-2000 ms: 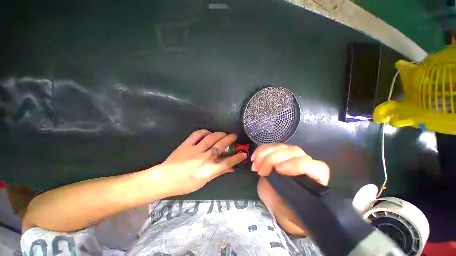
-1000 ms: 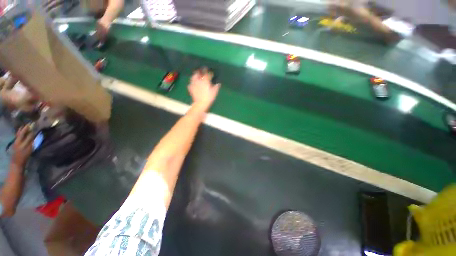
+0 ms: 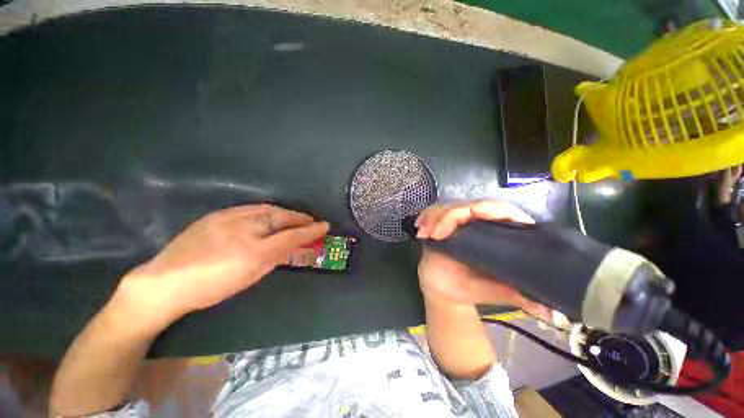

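Note:
A small device unit (image 3: 336, 254), a black housing with a green board and a red part, lies on the dark bench mat. My left hand (image 3: 236, 245) rests over its left part, fingers on it. My right hand (image 3: 469, 253) is closed round the electric screwdriver (image 3: 522, 257), a thick black tool with a cream band. Its front end is at the lower right rim of the screw dish (image 3: 393, 196), which holds many tiny screws. The bit tip is not clearly visible.
A black slab (image 3: 524, 122) lies beyond the dish to the right, beside a yellow fan (image 3: 677, 106) with a white cord. A white round fan (image 3: 624, 359) is below the bench edge at right. Pale edging (image 3: 457, 20) and a green conveyor (image 3: 563, 24) run along the top.
The view has swung from the conveyor back to the bench. My left hand, earlier reaching over the belt, is now on a unit. The screwdriver, out of view one second ago, shows in my right hand.

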